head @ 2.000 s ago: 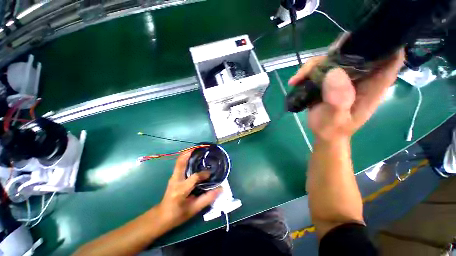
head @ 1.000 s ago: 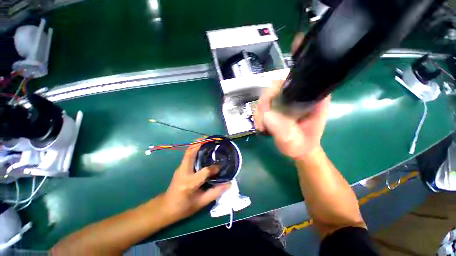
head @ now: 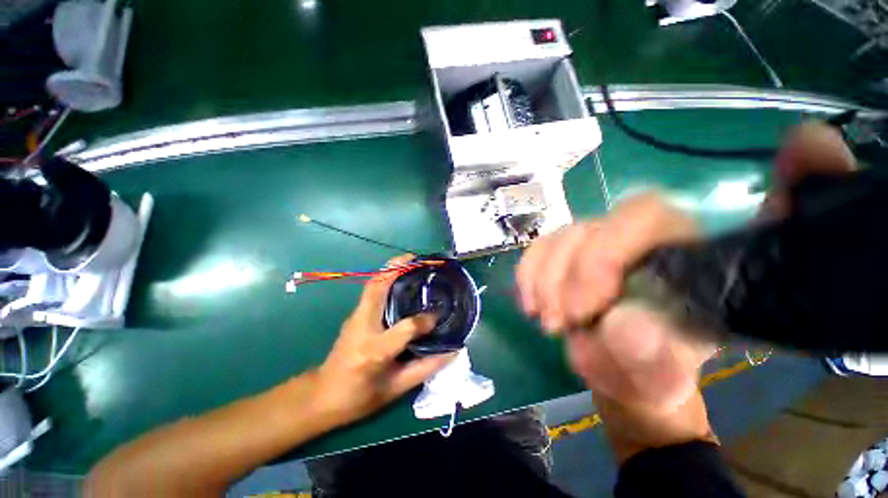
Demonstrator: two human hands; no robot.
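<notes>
My left hand (head: 365, 355) holds the camera housing (head: 469, 336) at the bench's near edge, open end up, with fingers on its rim and over the glossy black interior (head: 443, 292). The white mounting base (head: 456, 387) sits below it. A red, orange and black wire harness (head: 336, 275) and a thin dark lead (head: 351, 233) stick out to the left. My right hand (head: 623, 302), blurred, grips the front end of the thick black electric screwdriver (head: 779, 267), held to the right of the housing. The driver's tip is too blurred to make out.
The screw feeder (head: 521, 146) stands just beyond the housing. A metal rail (head: 253, 131) runs across the green bench (head: 224, 224). Waiting camera units (head: 83, 233) stand at left, another at rear right (head: 689, 10). A black cord (head: 672, 146) crosses the bench at right.
My right hand and the screwdriver have moved from the feeder's front to the right and nearer, and the tool now lies more level. My left hand keeps its hold. The view has shifted.
</notes>
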